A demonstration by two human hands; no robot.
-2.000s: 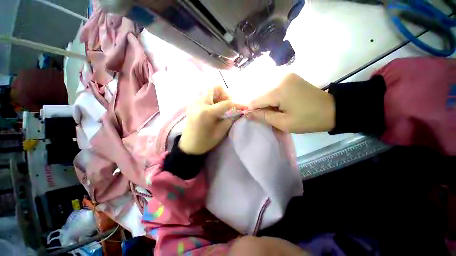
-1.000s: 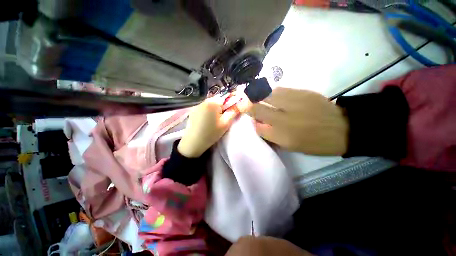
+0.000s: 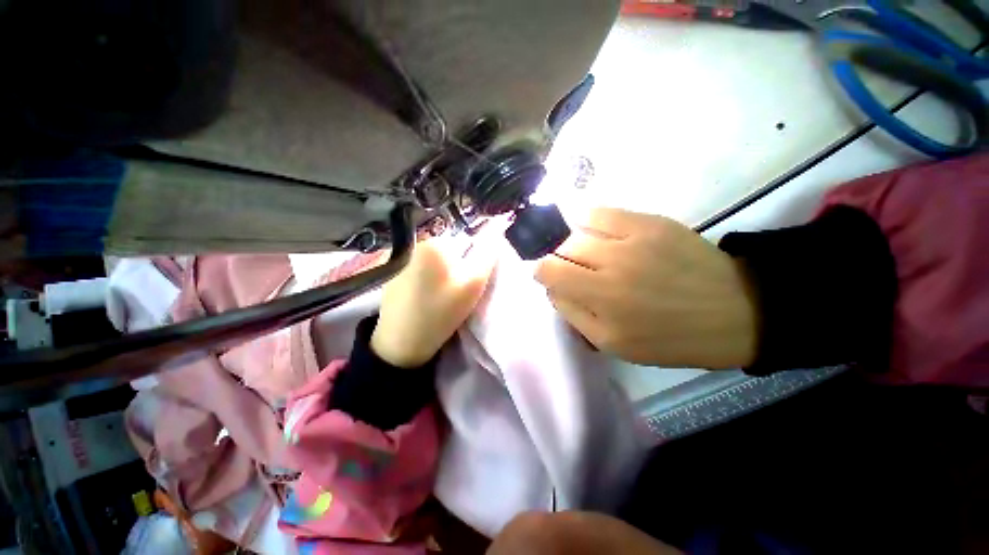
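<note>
The pink garment (image 3: 531, 379) hangs from the needle area over the table edge to the lap, its pale side showing. More pink cloth (image 3: 233, 407) lies bunched at the left. The sewing machine head (image 3: 293, 98) fills the upper left, very near the camera. A black square attachment (image 3: 538, 231) sits by the needle area, between my hands. My left hand (image 3: 425, 301) is on the cloth left of it, its fingertips washed out by bright light. My right hand (image 3: 651, 287) holds the cloth edge right of it, fingers curled, fingertips partly hidden.
Blue-handled scissors (image 3: 900, 81) lie at the upper right, with a red-and-dark tool (image 3: 694, 11) at the top edge. A ruler strip (image 3: 737, 399) runs along the table's front edge. A dark curved metal bar (image 3: 217, 325) crosses the left. Another machine (image 3: 87, 439) stands beyond at the far left.
The view has moved closer to the machine head, which now covers more of the picture. Both hands have come up to the needle area with the cloth; the right hand's fingers are now more curled.
</note>
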